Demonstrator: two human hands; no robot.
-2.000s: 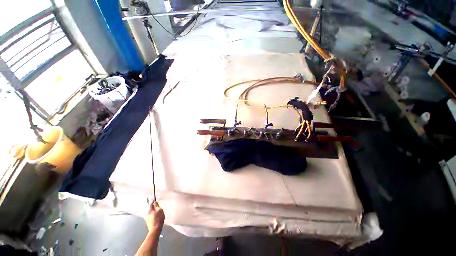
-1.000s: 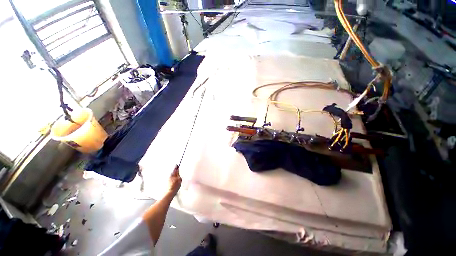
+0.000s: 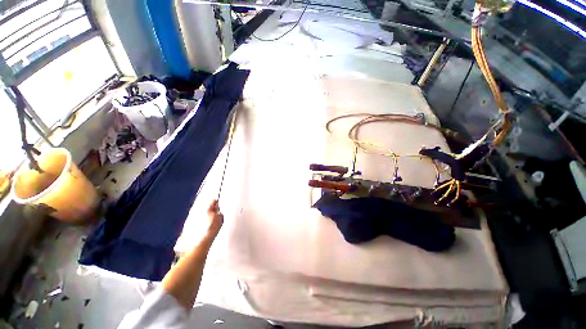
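My left hand is shut on the near end of a long thin stick. The stick points away over the pale table cover, its far part along the right edge of a long dark cloth strip. The strip lies down the table's window side, slightly wrinkled. A long steam iron with small valves lies across the table to the right, its wooden handles pointing left. A dark cloth bundle lies against its near side. My right hand is not in view.
Yellow hoses hang at the right and loop onto the table. A yellow bucket and a white bucket stand at the left by the window. Scraps lie on the floor. A dark surface is at the right.
My left hand and the stick have moved towards the dark strip, and the stick now lies near its edge. The strip looks wider across the table. The camera view has shifted.
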